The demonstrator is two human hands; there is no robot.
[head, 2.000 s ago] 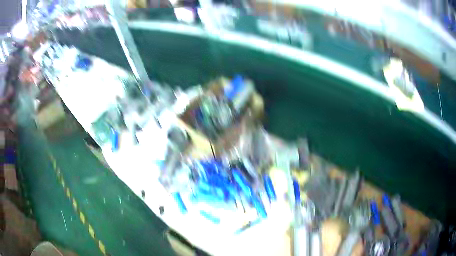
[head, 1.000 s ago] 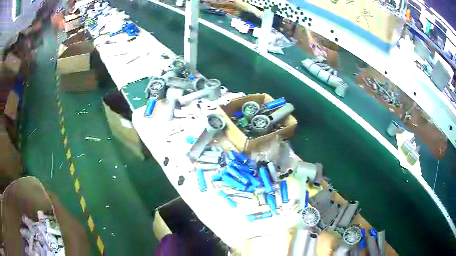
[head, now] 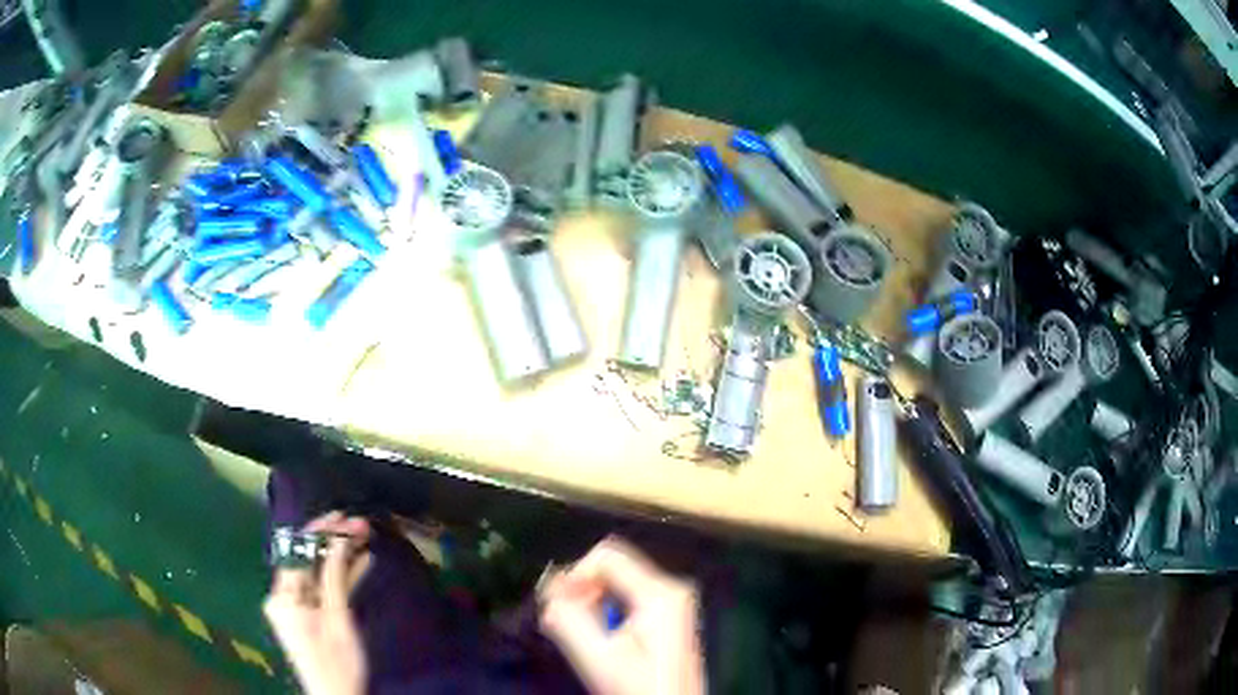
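Observation:
My left hand (head: 319,604) is low over my lap, left of centre, its fingers around a small dark piece with pale parts (head: 299,547), perhaps a control board. My right hand (head: 631,618) is to its right, apart from it, fingers curled around a small blue item (head: 614,615); its shape is mostly hidden. On the bench ahead, an open handle shell (head: 737,394) is joined to a fan head (head: 770,273). Fan housings with handles (head: 656,292) lie beside it. A blue cell (head: 831,390) and a grey handle piece (head: 877,444) lie to the right.
Blue cells (head: 238,224) are heaped at the left of the bench (head: 448,421). Loose wires (head: 659,394) lie centrally. A long black stick-like tool (head: 957,489) with a cord lies at right, near more fan housings (head: 971,340). The green conveyor (head: 815,82) runs behind.
The view has swung down and to the right, so the near bench and fan housings fill it. Both hands have come into view. The far bench end and floor cartons at left have gone out.

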